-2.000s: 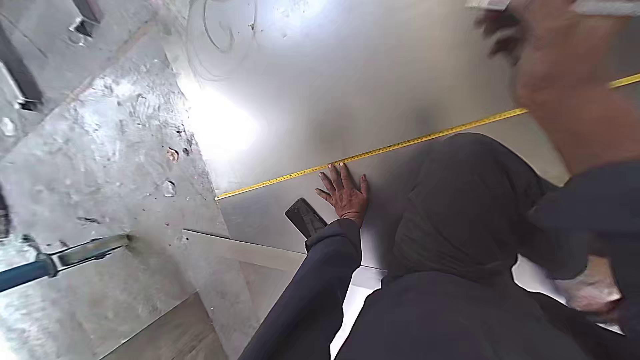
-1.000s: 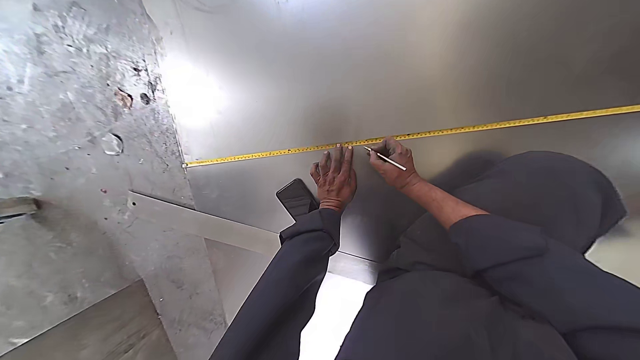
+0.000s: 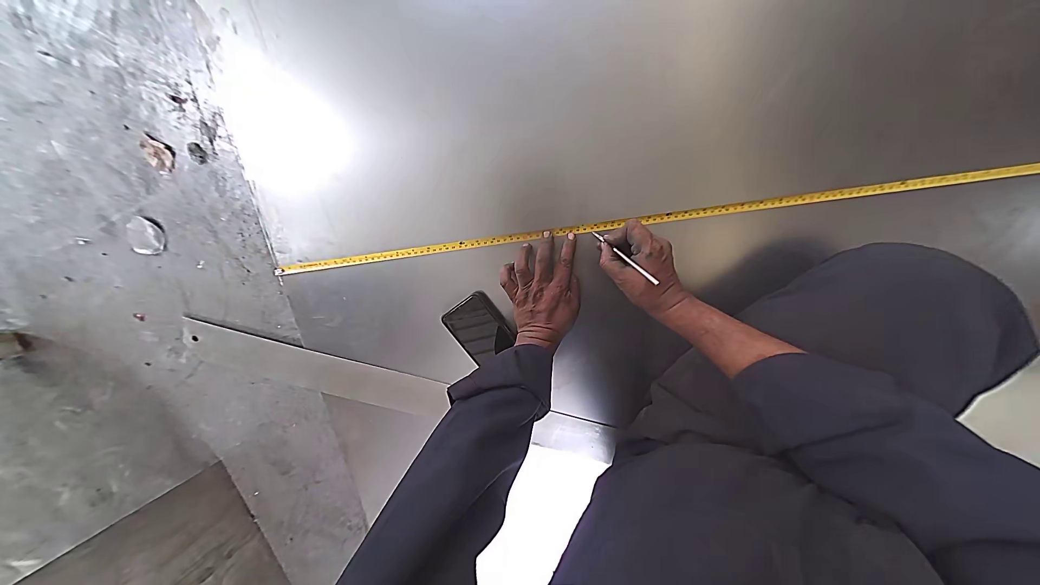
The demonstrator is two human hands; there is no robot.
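A yellow tape measure blade (image 3: 780,201) runs across a grey metal sheet (image 3: 504,106), its end at the sheet's left edge. My left hand (image 3: 546,296) lies flat with its fingers spread, the fingertips touching the tape's lower edge. Just right of it, my right hand (image 3: 646,264) grips a thin white marking pen or scriber (image 3: 638,267), its dark tip close below the tape. A black smartphone (image 3: 478,327) rests on the sheet beside my left wrist. The tape's case is not in view.
A long flat metal strip (image 3: 325,370) with a hole at its end lies slantwise below the tape and passes under my left sleeve. Stained concrete floor (image 3: 89,284) with small debris is at the left. My bent knee (image 3: 910,317) is at the right, over the sheet.
Two seconds ago my right hand was raised at the upper right; it has come down beside my left hand at the tape. The view has shifted.
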